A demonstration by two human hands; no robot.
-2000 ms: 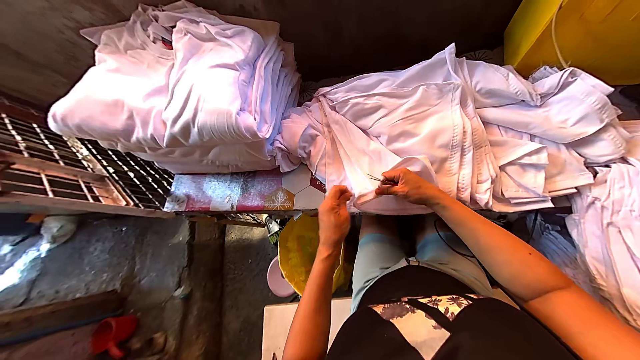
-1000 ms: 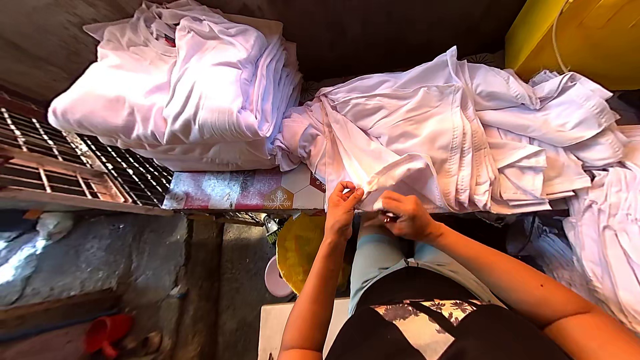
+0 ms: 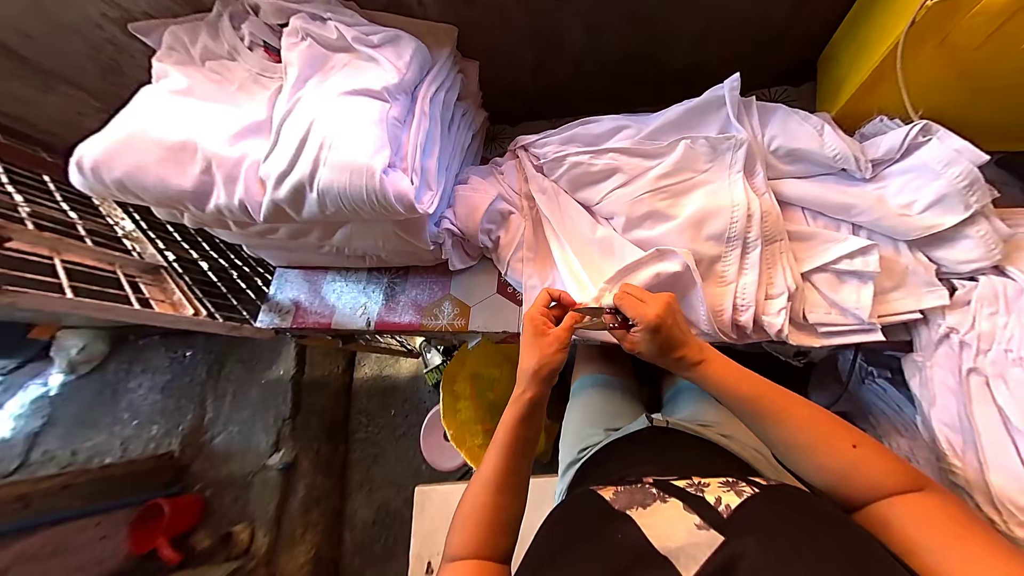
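Small thread snips (image 3: 602, 318) are in my right hand (image 3: 652, 324), their blades pointing left toward the fingertips of my left hand (image 3: 550, 328). My left thumb and fingers pinch the near edge of a white garment (image 3: 592, 256), close to the blade tips. Whether a thread lies between the blades is too small to tell. That garment lies with more white garments (image 3: 688, 184) heaped on the table, their stitched hems showing. To the left stands a tall stack of folded white shirts (image 3: 336, 136).
The table's patterned cover (image 3: 384, 298) shows below the stack. A metal grille (image 3: 192, 256) is at left, a yellow container (image 3: 936, 72) at back right. More white cloth (image 3: 972, 384) hangs at right. Below are a round yellow object (image 3: 480, 396) and a red plastic dipper (image 3: 164, 524).
My right hand has moved up and left since one second ago, bringing the snips to my left fingertips. My left hand has stayed at the garment's edge.
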